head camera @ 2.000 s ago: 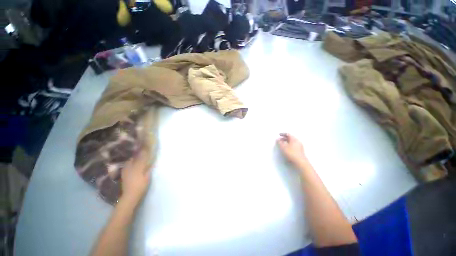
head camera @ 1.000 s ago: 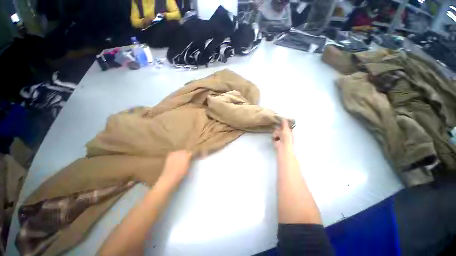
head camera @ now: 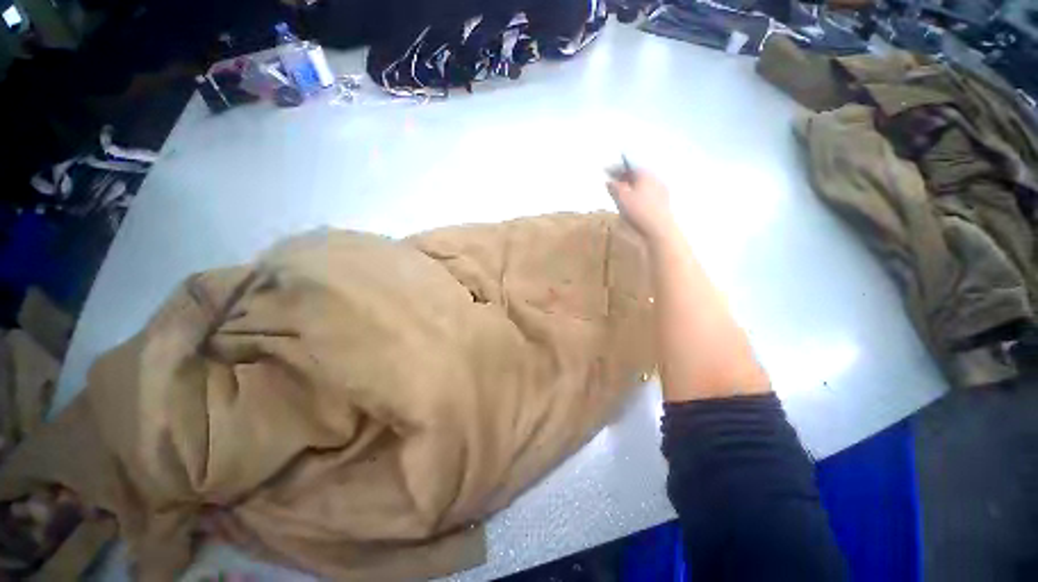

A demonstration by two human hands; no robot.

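The tan jacket [head camera: 398, 375] lies heaped across the left and middle of the table, its tan outside up. Plaid lining [head camera: 40, 523] shows at the lower left. A stitched pocket outline [head camera: 558, 273] is near its right end. My right hand [head camera: 641, 199] is at the jacket's far right corner, fingers closed. A small thin tip of what look like thread snips [head camera: 625, 165] sticks out from the fingers. Whether the fingers touch the cloth is unclear. My left hand is not visible.
Another tan jacket heap [head camera: 911, 216] lies at the table's right side. Dark garments with white trim [head camera: 478, 46] and a bottle [head camera: 302, 66] among small items are at the far side. A blue bin [head camera: 871, 500] is below the right edge.
The jacket has been turned and drawn closer, and now lies bunched up with less plaid showing. My right hand has moved farther away and off the sleeve end. My left hand has gone out of sight.
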